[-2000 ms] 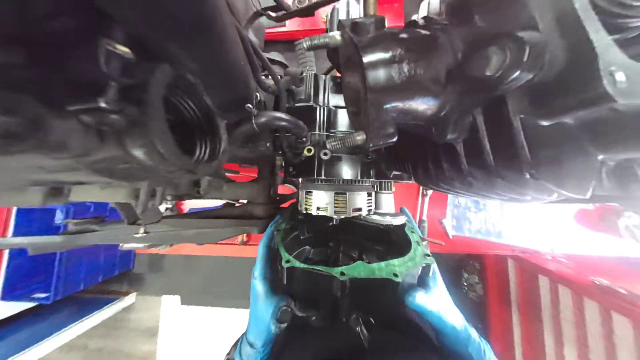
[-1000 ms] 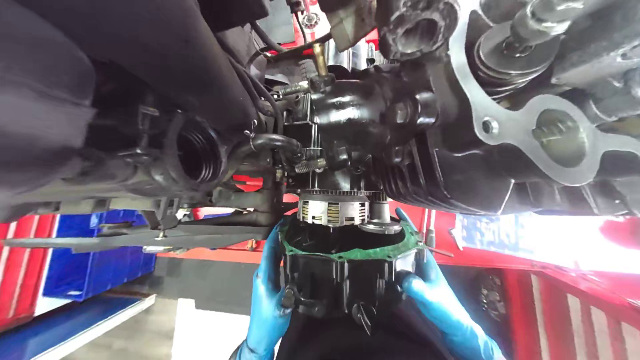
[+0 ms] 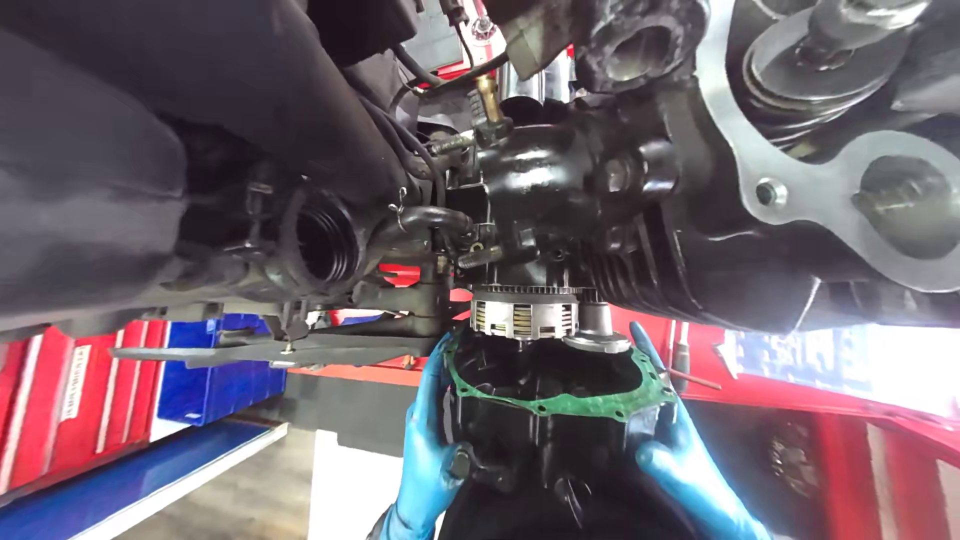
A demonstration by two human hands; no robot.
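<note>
Both hands wear blue gloves and grip a black engine side cover (image 3: 525, 442) from its two sides. My left hand (image 3: 426, 450) is on the left side, its thumb by a bolt boss; my right hand (image 3: 686, 457) is on the right side. A green gasket (image 3: 555, 403) lies along the cover's rim. Right above the opening sits the metal clutch basket (image 3: 523, 315) on the engine, with a smaller round metal part (image 3: 598, 339) at its right. The gasket's near edge stands apart from the engine; the far edge is partly hidden behind these parts.
The black engine block (image 3: 570, 172) and a cylinder head (image 3: 810, 180) with a bare metal sealing face fill the upper right. Dark pipes and a threaded opening (image 3: 326, 244) are at left. A red bench (image 3: 810, 390), blue bins (image 3: 217, 367) and red drawers (image 3: 75, 390) stand beyond.
Both hands stay on the cover. Its gasket rim, seen more from above two seconds ago, now shows flatter, with more of the cover's outer wall in sight. The view has shifted, showing more cylinder head.
</note>
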